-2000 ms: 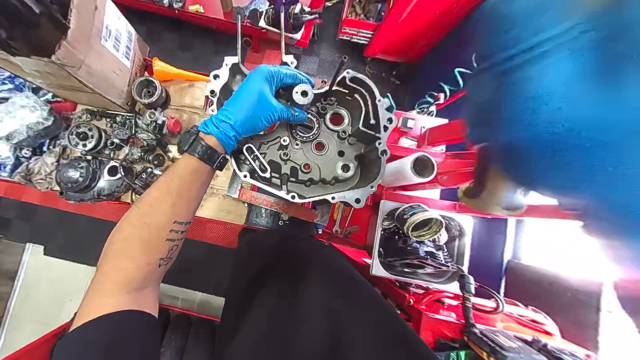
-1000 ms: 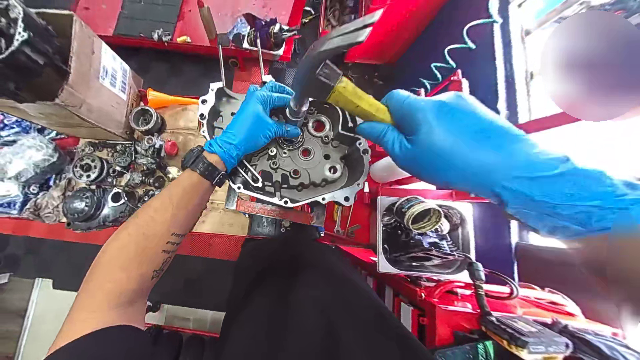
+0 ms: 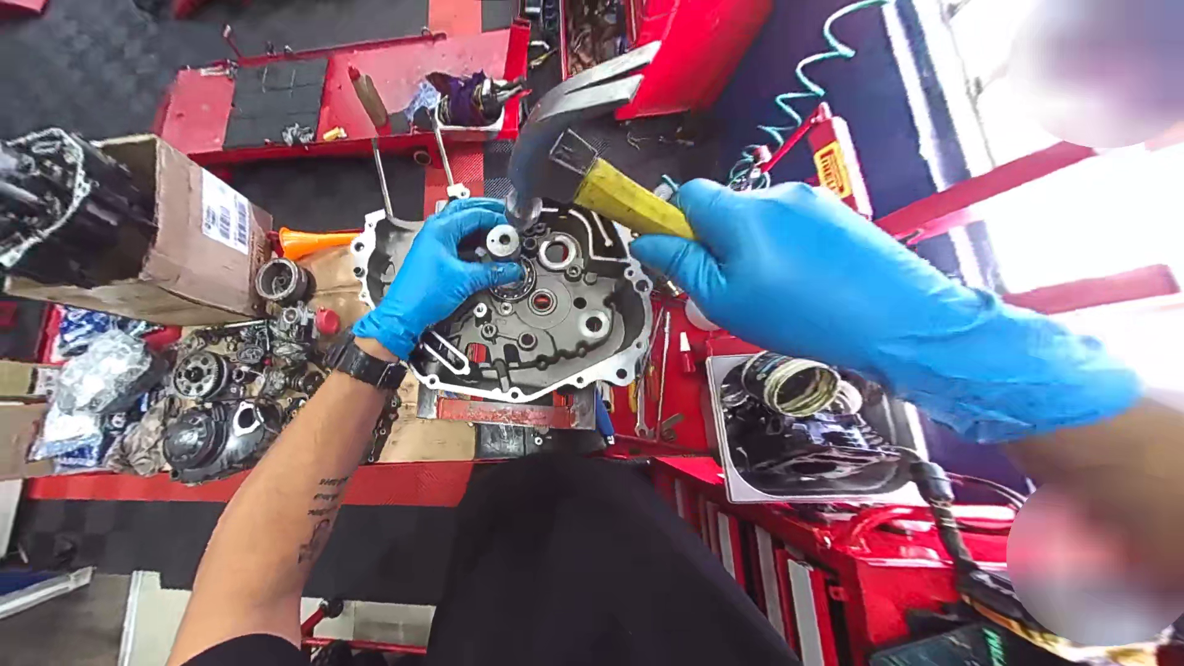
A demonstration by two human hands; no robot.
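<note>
My left hand (image 3: 444, 273), in a blue glove, grips a round metal drift (image 3: 502, 242) that stands over a bearing (image 3: 514, 280) in the engine crankcase half (image 3: 592, 319). In my gloved right hand (image 3: 786, 277) is the yellow handle of a claw hammer (image 3: 578, 139). The hammer's face is just beside the drift's top; whether they touch I cannot tell. The claw points up and away. Beneath the crankcase lies a red metal support (image 3: 518, 413). The drift's lower end is hidden by my fingers.
Left of the crankcase are an orange funnel (image 3: 319, 242), a cardboard box (image 3: 194, 240) with engine parts, and a clutch cover (image 3: 217, 439) among loose parts. On the right stands a white-rimmed tray (image 3: 731, 462) of parts. Wrenches (image 3: 643, 407) lie between tray and crankcase.
My right hand, blurred at the right two seconds ago, has come in over the crankcase with the hammer. The hammer head was near the drift one second ago too. My left hand keeps hold of the drift.
</note>
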